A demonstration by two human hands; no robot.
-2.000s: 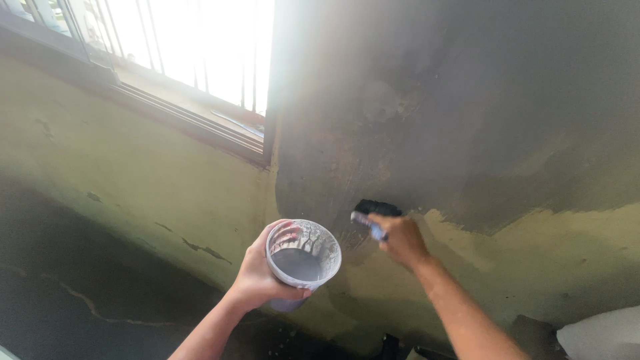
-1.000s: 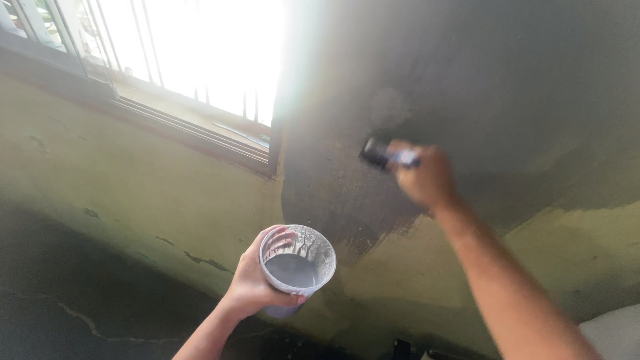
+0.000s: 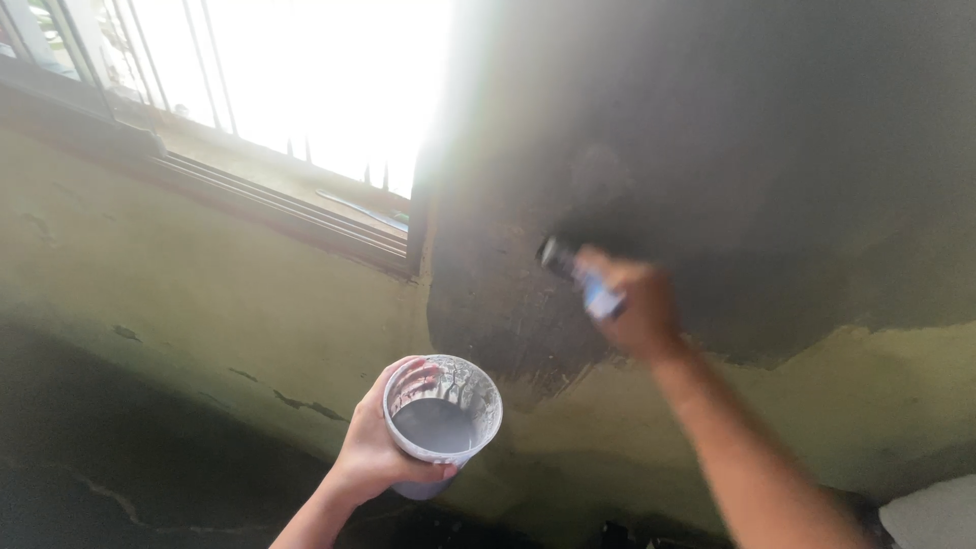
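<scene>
My left hand (image 3: pixel 381 442) is wrapped around a translucent plastic tub (image 3: pixel 444 457) that holds grey liquid, with drips coating its inner wall. In my right hand (image 3: pixel 637 305) is a paintbrush (image 3: pixel 560 258), its blue and white handle in my fist and its head at the dark grey coated part of the wall (image 3: pixel 724 175). Motion blurs the brush and hand. Below the coating's ragged lower edge, the wall (image 3: pixel 267 328) is yellow-green. The tub is lower and to the left of the brush, apart from it.
A barred window (image 3: pixel 305 84) glares brightly at the upper left, above its dark sliding-track frame (image 3: pixel 290 206). A thin pale-blue item (image 3: pixel 362 210) lies on the sill. Paint is flaking on the wall (image 3: pixel 309 404) below. A pale rounded object (image 3: pixel 930 515) stands at the lower right corner.
The brush in my right hand has moved up the wall from the coating's lower edge, where it was two seconds ago. My left hand still holds the tub in about the same place.
</scene>
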